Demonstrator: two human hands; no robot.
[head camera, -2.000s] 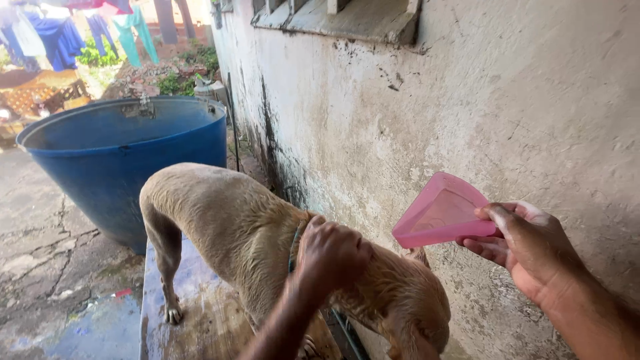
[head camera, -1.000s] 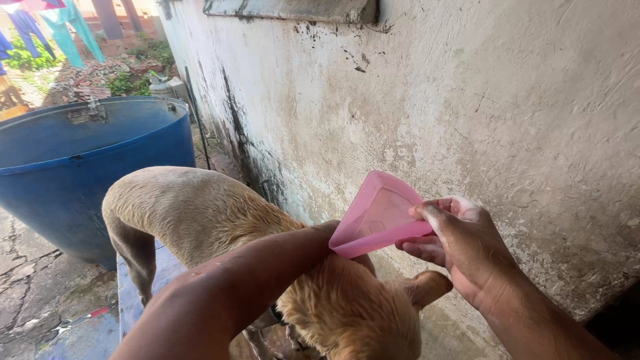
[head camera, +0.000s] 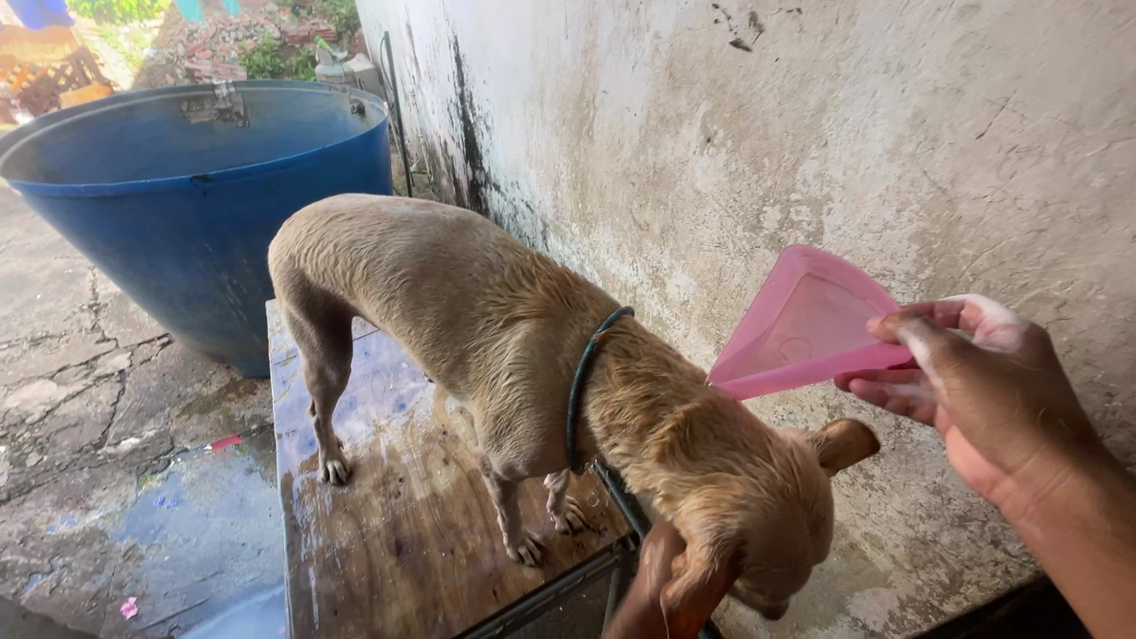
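Note:
A wet tan dog (head camera: 497, 328) stands on a wet wooden tabletop (head camera: 390, 532), its head lowered past the near right edge. A dark cord collar (head camera: 581, 382) circles its neck. My right hand (head camera: 958, 382) grips a pink translucent plastic scoop-like container (head camera: 799, 328) by its right corner, with pale residue on the fingers. The container is tilted, its lower left corner just over the back of the dog's neck. My left hand (head camera: 661, 577) is under the dog's head, by the near ear; the ear and head partly hide it, so its fingers cannot be made out.
A large blue plastic tub (head camera: 222, 222) stands behind the table at the left. A stained plaster wall (head camera: 799, 133) runs along the right side. Cracked wet concrete (head camera: 115, 426) lies left of the table, with a puddle. A metal frame (head camera: 550, 586) borders the table's near edge.
My left hand has moved from the dog's neck down beside its head and ear. The pink container stays in my right hand, now by the neck. The dog's head is lower in view.

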